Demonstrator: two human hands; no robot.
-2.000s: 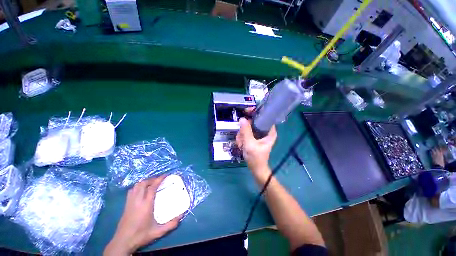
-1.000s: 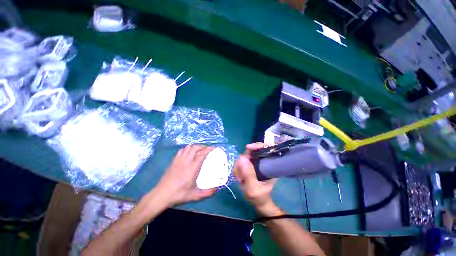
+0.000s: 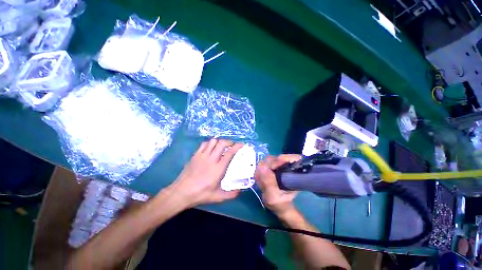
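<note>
My left hand (image 3: 209,171) holds a white housing (image 3: 241,170) on the bench near its front edge, with clear plastic beside it and a thin white lead sticking out toward me. My right hand (image 3: 277,182) grips the thick grey electric screwdriver (image 3: 326,176), which lies almost level and points left at the housing. The tool's tip is hidden by my right fingers, so I cannot tell if it touches a screw. A black cord and a yellow strap (image 3: 423,175) run from the tool's rear.
The screw feeder (image 3: 346,113) stands behind the screwdriver. Two white units with prongs (image 3: 179,66), a crinkled clear bag (image 3: 221,113), a bagged white pile (image 3: 113,126) and bagged frames (image 3: 43,79) lie left. A black tray (image 3: 409,195) is right; a cardboard box (image 3: 55,211) is below.
The screwdriver has swung from the feeder down to the housing and now lies nearly level. My left hand still holds the housing. The camera view has turned and shifted.
</note>
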